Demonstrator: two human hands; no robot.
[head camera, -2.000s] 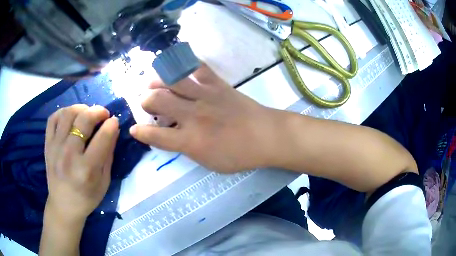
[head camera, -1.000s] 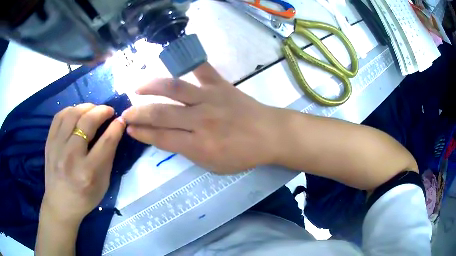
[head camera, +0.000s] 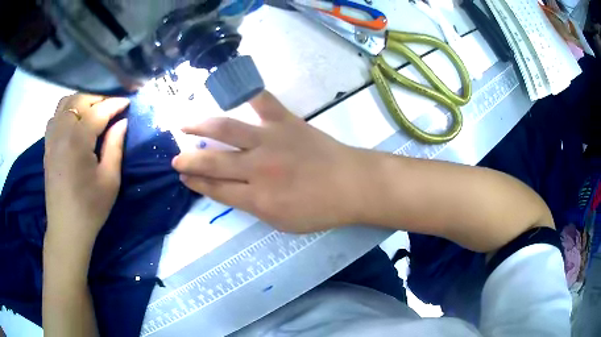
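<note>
The navy fabric (head camera: 148, 178) lies on the white machine bed at the left and runs up to the bright lamp glare. My left hand (head camera: 82, 161), with a gold ring, rests on the fabric at its far left part, thumb and fingers near the cloth; whether it pinches the cloth is unclear. My right hand (head camera: 263, 164) lies flat with fingers spread, fingertips at the fabric's right edge, under the grey ribbed knob (head camera: 234, 82). The sewing machine head (head camera: 79, 43) fills the top left. The needle area is lost in glare.
Gold-green handled shears (head camera: 422, 85) lie right of the machine, with blue and orange snips (head camera: 359, 14) over their blades. A printed ruler strip (head camera: 217, 283) runs along the near table edge. Paper sheets (head camera: 530, 49) lie at the top right. A blue mark (head camera: 221, 215) is on the white surface.
My left hand has moved up and left over the fabric, away from my right fingertips, uncovering more cloth. My right hand has shifted only slightly.
</note>
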